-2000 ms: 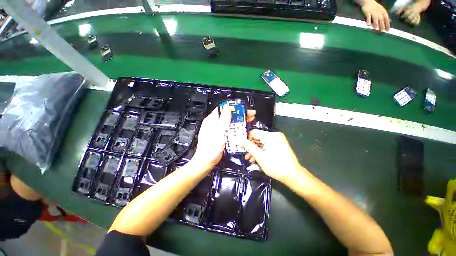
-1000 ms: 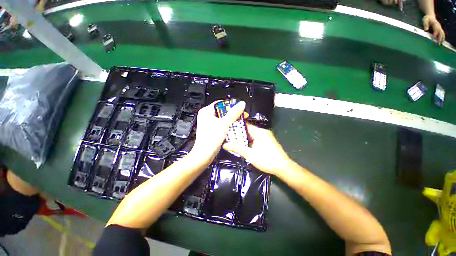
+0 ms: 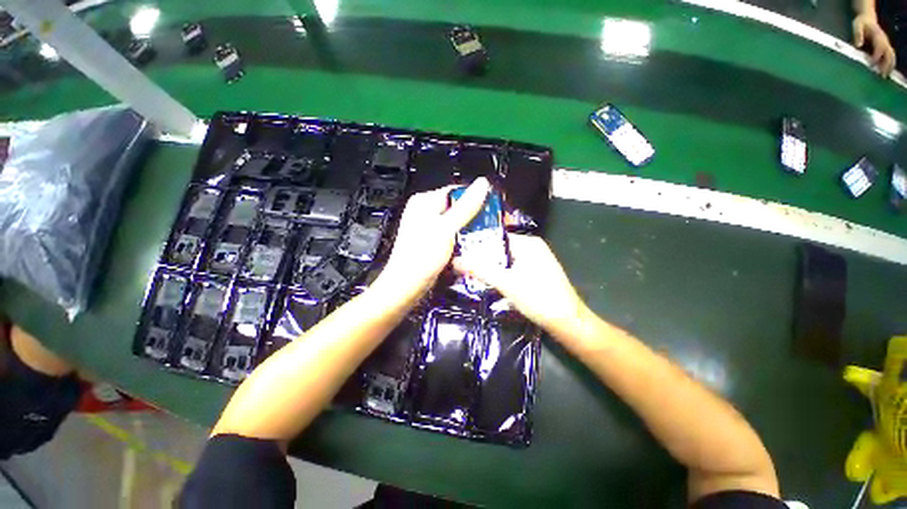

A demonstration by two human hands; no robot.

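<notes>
A board-and-housing assembly (image 3: 482,231), blue at the top and white below with a dark outline, is held over the right part of the blister tray (image 3: 448,373). My left hand (image 3: 428,234) grips its left side, with the thumb across its upper face. My right hand (image 3: 522,278) holds its lower right part, and the fingers hide the lower end. Black phone housings (image 3: 249,260) lie in the left and middle pockets of the tray, some of them at an angle. One more housing (image 3: 383,391) lies in a front pocket.
The green conveyor belt (image 3: 537,94) runs beyond a white rail and carries spaced boards (image 3: 623,135). A grey plastic bag (image 3: 62,204) is at the left. A dark flat case (image 3: 819,303) and a yellow fan (image 3: 885,418) are at the right. Another person's hand (image 3: 875,45) is at the upper right.
The left thumb has moved from beside the board onto its upper face. The right fingers have shifted to its lower end. Boards on the belt have moved right in view.
</notes>
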